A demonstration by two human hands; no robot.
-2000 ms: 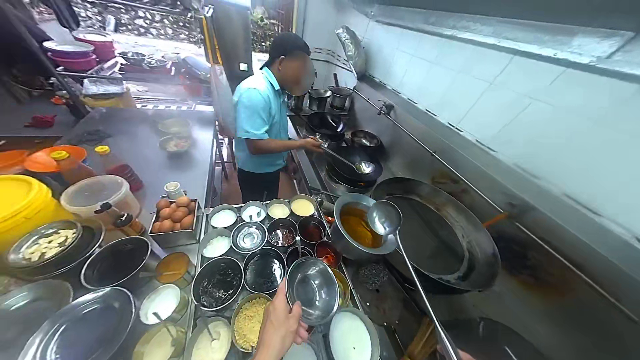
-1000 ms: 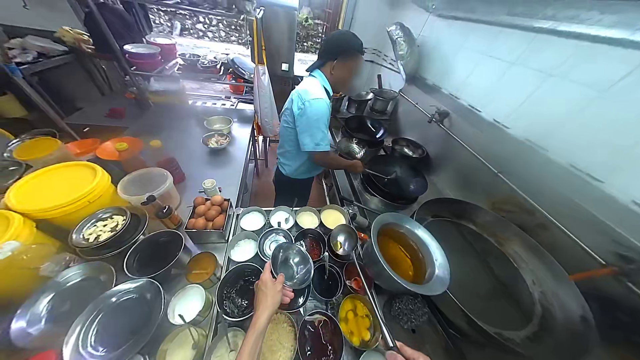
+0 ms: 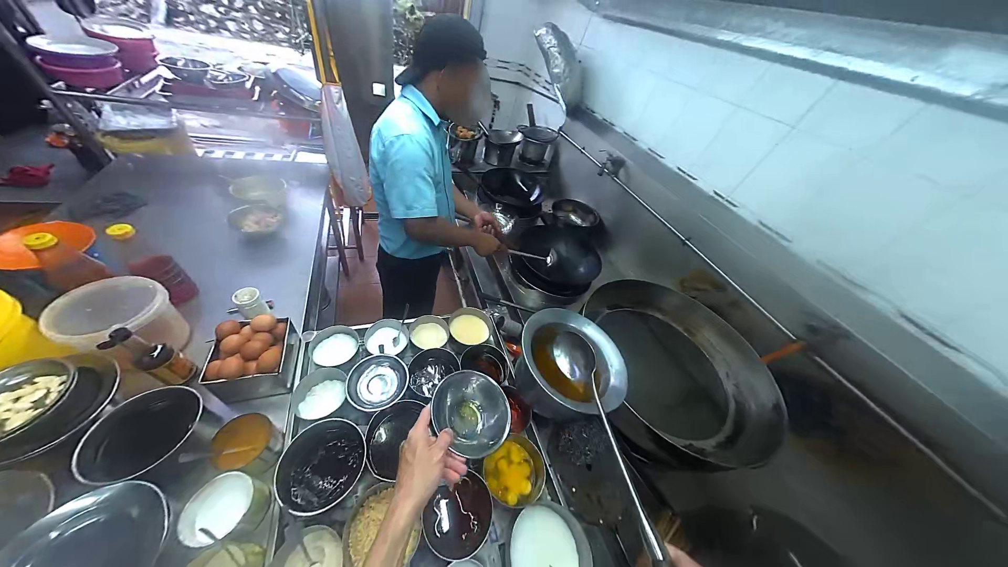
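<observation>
My left hand [image 3: 431,457] grips a small metal bowl [image 3: 471,415] by its near left edge, with a little yellowish liquid at its bottom. Beneath it stand rows of seasoning bowls, among them one of egg yolks [image 3: 512,472] and one of dark red sauce [image 3: 457,516]. My right hand [image 3: 679,556], mostly cut off at the bottom edge, holds the handle of a long metal ladle [image 3: 573,356]. The ladle's head is over a metal pot [image 3: 613,370] of amber liquid, at or just above the surface.
A large wok [image 3: 760,394] stands right of the pot. A tray of brown eggs [image 3: 250,349] sits left of the seasoning bowls. Beyond, a person in a blue shirt [image 3: 409,169] works at a black wok [image 3: 571,260]. Metal plates and a plastic tub [image 3: 118,311] are at left.
The ladle's head has moved from over the seasoning bowls to over the pot of amber liquid. The small bowl, still in my left hand, now shows yellowish liquid inside.
</observation>
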